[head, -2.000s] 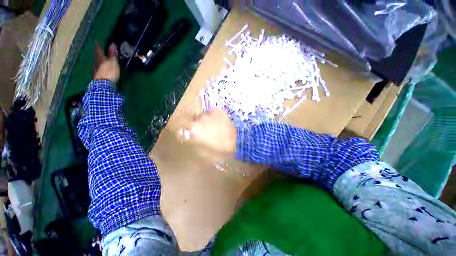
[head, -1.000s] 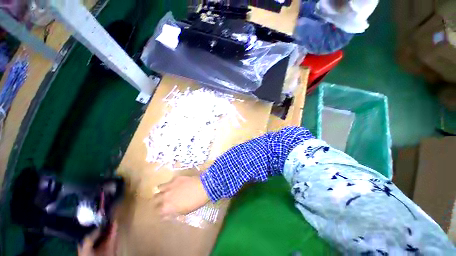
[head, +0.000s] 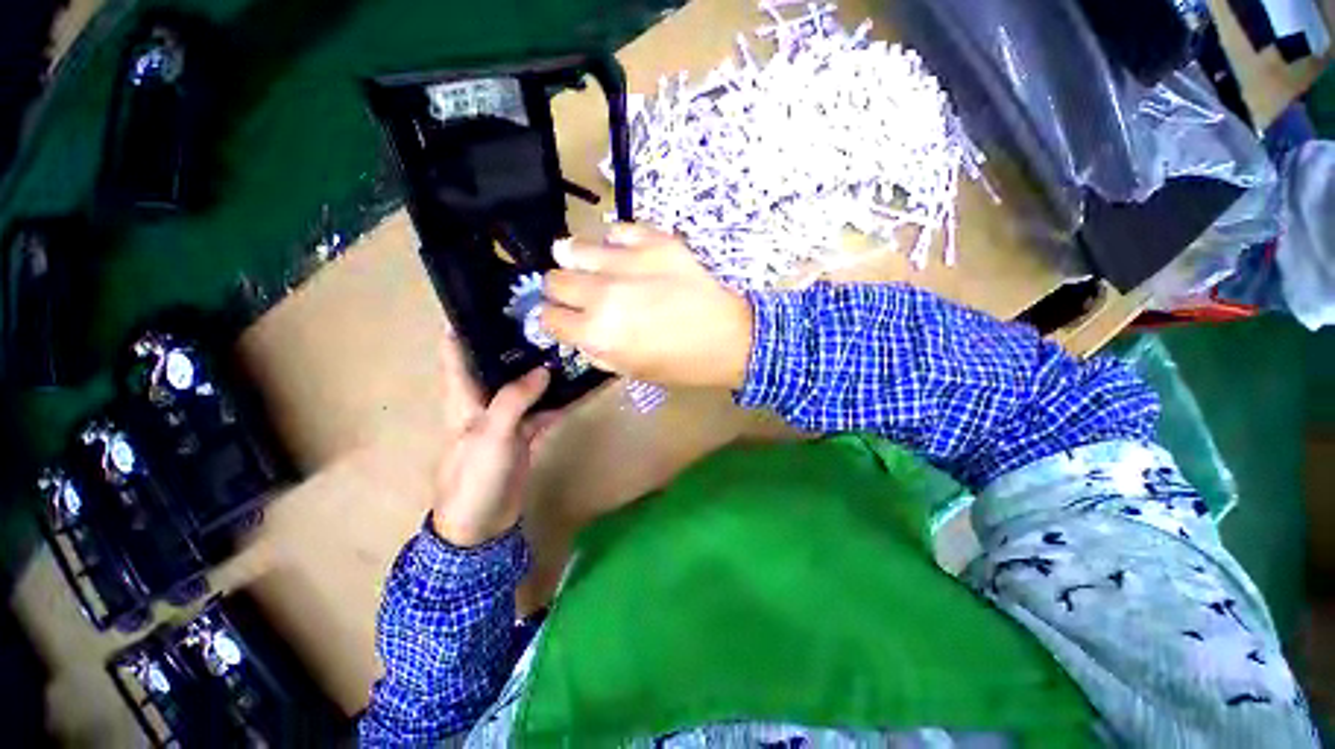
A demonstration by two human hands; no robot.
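A black plastic housing [head: 491, 190] is held tilted over the bench, its hollow inside up, with a pale label near its far end. My left hand [head: 491, 454] grips its near end, thumb on the rim. My right hand [head: 644, 307] reaches over its near part, fingertips at a small bluish-white piece [head: 527, 297] inside it. Whether the fingers pinch that piece is not clear. A heap of small white parts [head: 820, 147] lies beyond my right hand. A few white parts [head: 644, 395] lie in a row beside the housing's near end.
Several black housings with shiny round spots [head: 191, 424] stand at the left of the cardboard bench [head: 352, 366]. More black units [head: 154, 117] are on the green belt [head: 293, 132]. A clear-grey plastic sheet [head: 1083, 110] lies at the far right. Part of a green bin [head: 1179, 417] shows below the bench.
The housing has moved from the lower left to in front of me, held in my left hand. My right hand has moved from the small row of white parts to the housing's inside.
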